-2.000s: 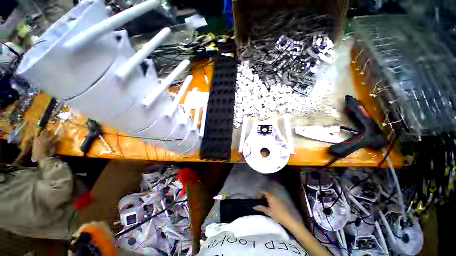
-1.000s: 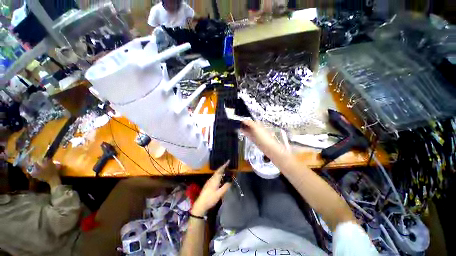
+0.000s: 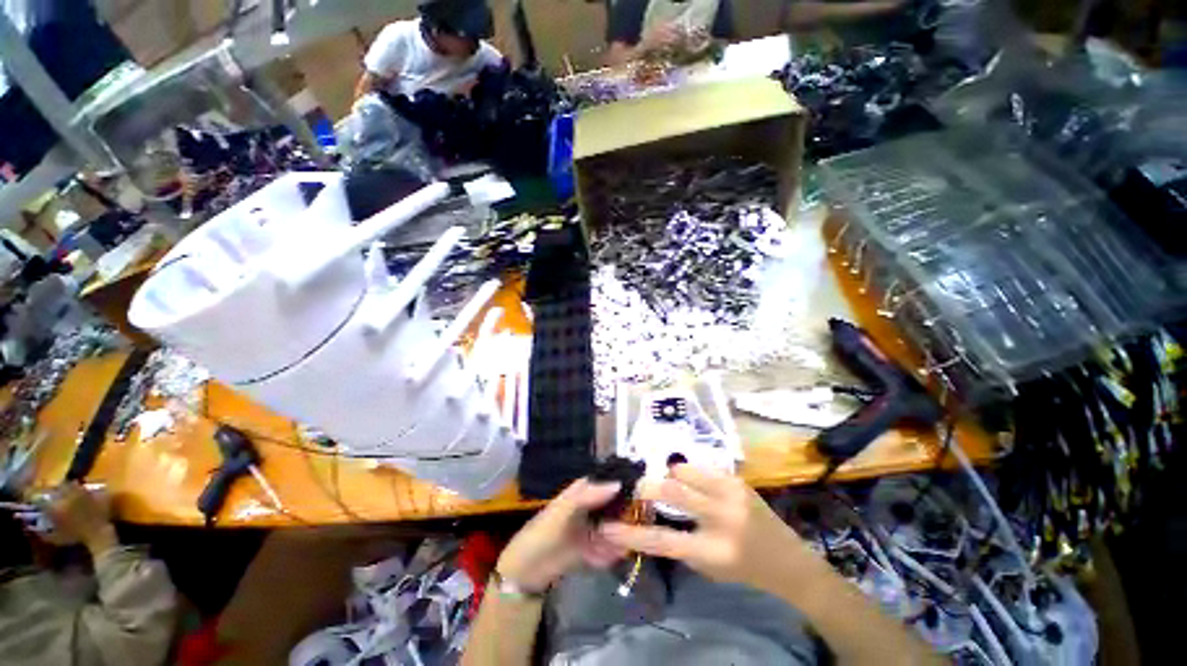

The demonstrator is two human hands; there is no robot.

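A white camera housing (image 3: 672, 414) lies at the table's front edge, with a small dark square part in its opening and a centre hole partly behind my fingers. My left hand (image 3: 564, 531) holds a small black part (image 3: 616, 487) with a short lead hanging below it. My right hand (image 3: 709, 520) is against it, over the housing's round end, with its fingers bent. Whether my right hand grips the black part or something else is hidden.
Stacked housings (image 3: 280, 306) stand at left beside a long black tray (image 3: 557, 371). An open carton (image 3: 690, 126) and white fittings (image 3: 651, 325) lie behind. A glue gun (image 3: 879, 397) and clear trays (image 3: 989, 247) are at right. Another person's hand (image 3: 81, 515) is at far left.
My right hand has come back from the black tray to the housing. My left hand has moved right and up beside it, now with the black part. The view has shifted.
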